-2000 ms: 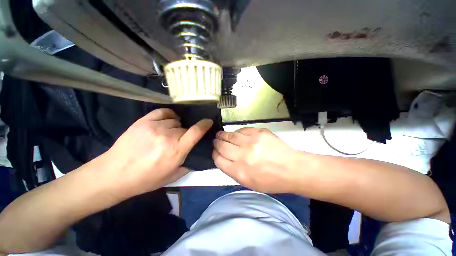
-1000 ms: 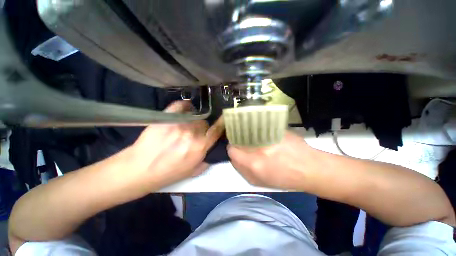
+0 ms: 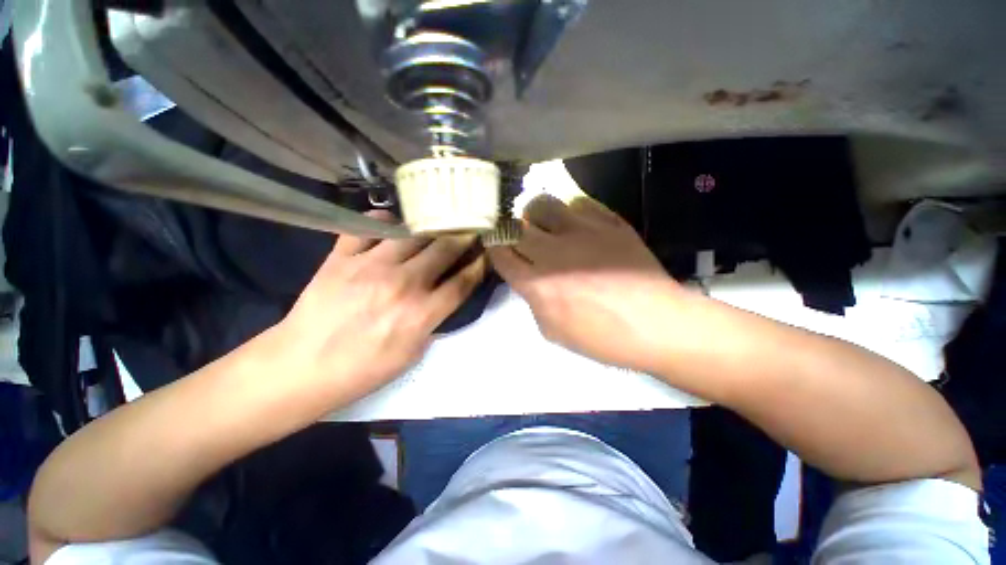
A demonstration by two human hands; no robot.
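Note:
Black fabric (image 3: 463, 310) lies under my left hand (image 3: 381, 289) at the sewing machine's working area. My left hand presses on it, fingers bent, fingertips partly behind the cream ribbed knob (image 3: 448, 196). My right hand (image 3: 579, 270) is beside it on the right, with its fingers at the small dark knurled knob (image 3: 503, 232) and the lit bed; whether it grips cloth is hidden. The off-white machine head (image 3: 662, 66) hangs above both hands. The needle and the presser foot cannot be made out.
More black cloth (image 3: 166, 265) spreads over the left side and hangs down. Black cloth with a pinkish dot (image 3: 750, 210) lies right of the head. A pale curved lever (image 3: 210, 188) crosses at upper left. The white table edge (image 3: 496, 375) is near my body. Dark cloth hangs below at right.
Both hands have moved forward, away from my body, compared with two seconds ago. Less black fabric shows near the table edge. The camera view shifted and came back.

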